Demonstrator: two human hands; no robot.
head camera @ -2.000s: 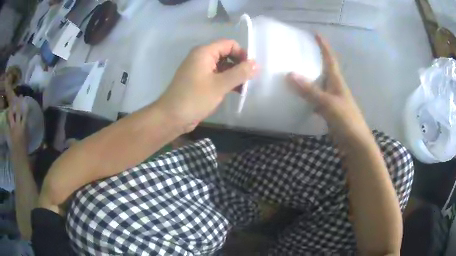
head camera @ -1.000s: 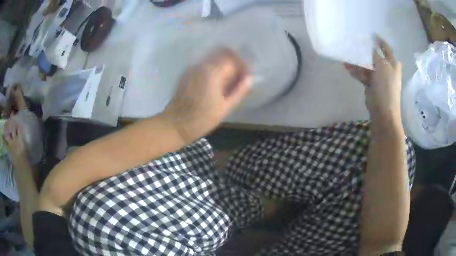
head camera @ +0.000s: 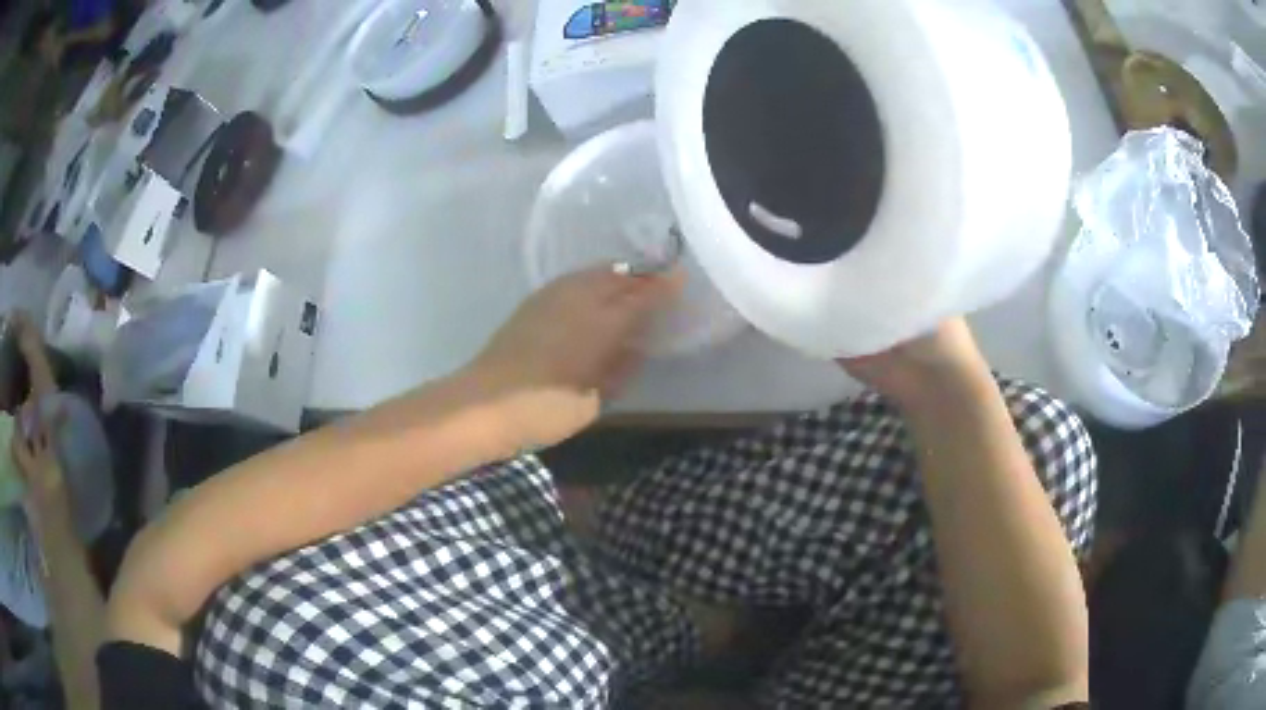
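Note:
My right hand (head camera: pixel 916 364) holds a large white housing (head camera: pixel 993 167) from below, raised over the table and tilted. A dark oval panel (head camera: pixel 791 125) with a small pale curved mark is set in its near face. A white round tray (head camera: pixel 590 187) lies on the table, partly behind the housing. My left hand (head camera: pixel 597 326) is at the tray's centre, its fingertips around a small wire lead with a tiny white plug (head camera: pixel 623 268). The far side of the tray is hidden by the housing.
A clear plastic bag (head camera: pixel 1159 208) covers a white unit at right. A yellow-brown disc (head camera: pixel 1177 104) lies behind it. A printed carton (head camera: pixel 590 70) and another white tray (head camera: pixel 417 42) stand at the back. An open carton (head camera: pixel 250 347) and a dark brown disc (head camera: pixel 236 174) are at left.
The housing was upper right and has come back toward the middle, turned so its dark panel shows. My left hand has moved slightly down onto the wire. The view has shifted.

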